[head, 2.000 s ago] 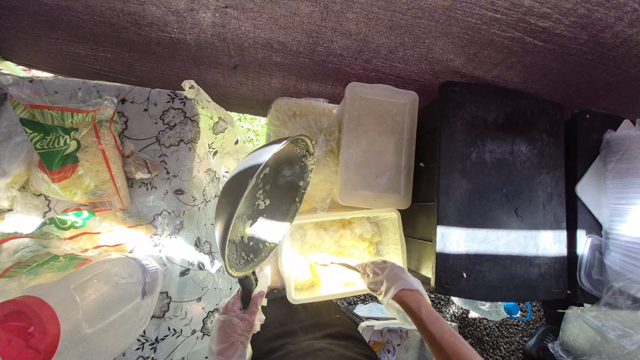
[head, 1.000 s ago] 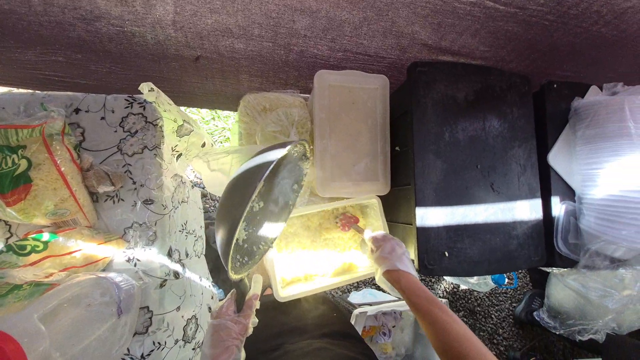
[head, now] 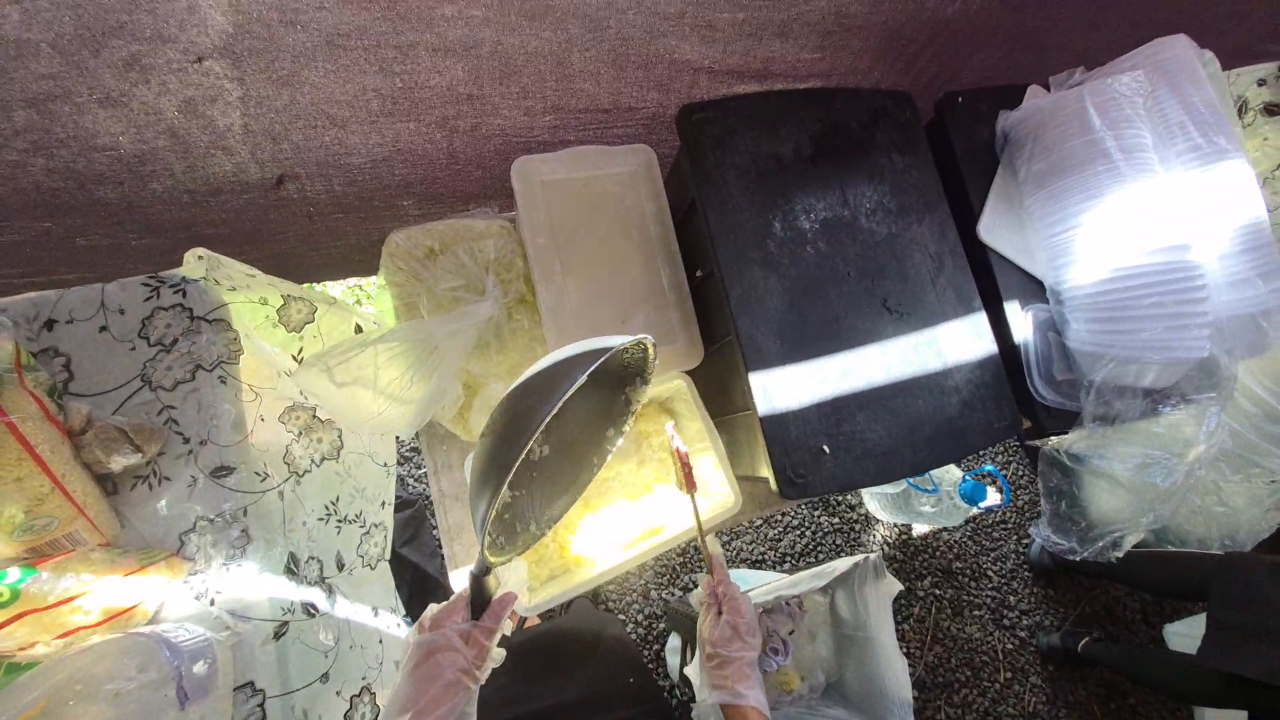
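Observation:
My left hand [head: 455, 650], in a clear plastic glove, grips the handle of a dark frying pan [head: 560, 450]. The pan is tilted on its side over a translucent plastic tub [head: 728, 470], with pale food bits stuck to its inside. Yellowish food [head: 625, 520], perhaps rice, lies in the tub, partly washed out by sunlight. My right hand [head: 730, 640], gloved too, holds the thin handle of a utensil with a red head [head: 683, 465]; the head is over the tub's right part.
Behind the tub are a lidded plastic container [head: 610, 260] and a bagged food block [head: 465, 300]. A black crate [head: 850, 290] stands right, beside wrapped clear containers [head: 1150, 230]. A flowered tablecloth [head: 280, 490] with food bags [head: 45, 470] is left. A lined bin [head: 850, 620] stands below; a person's legs [head: 1150, 620] show lower right.
The red-headed utensil, earlier at the tub's upper part with my right hand near its rim, is now held with that hand lower, below the tub. The pan stays tilted in my left hand.

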